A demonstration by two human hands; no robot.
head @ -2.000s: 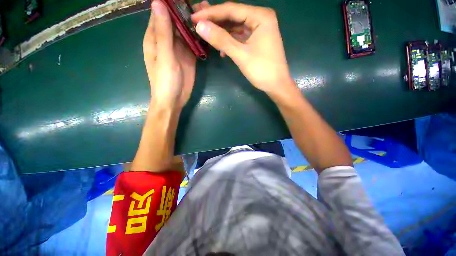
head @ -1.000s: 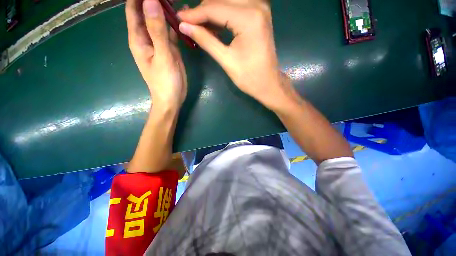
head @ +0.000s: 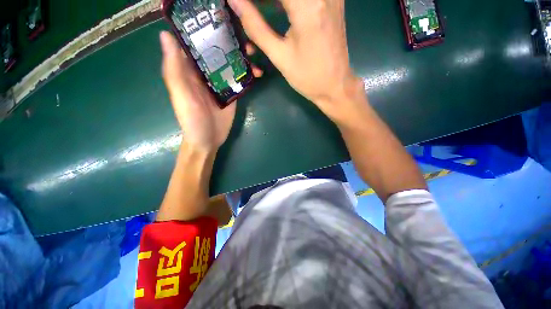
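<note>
A half-assembled phone unit (head: 214,51) with a dark red frame lies face up in my left hand (head: 196,102), its open side with the green board towards me. A grey shielding cover (head: 215,49) sits mid-board, small silver squares near the upper end, a white spot and a yellow strip at the lower end. My left thumb is at the frame's left side, fingertips show at its right edge. My right hand (head: 311,51) is at the unit's upper right, its fingertips partly cut off by the picture's top edge. Whether they touch the frame is unclear.
A waiting phone (head: 423,21) lies on the green bench (head: 386,114) at the upper right. More units (head: 544,24) are cut off at the right edge. A pale worn rail (head: 78,57) runs at the upper left, with phones (head: 34,18) on the darker conveyor beyond.
The phone unit was tilted nearly edge-on and now shows its open board side. It sits slightly lower in the picture. My right fingers have moved from its lower edge to its upper right.
</note>
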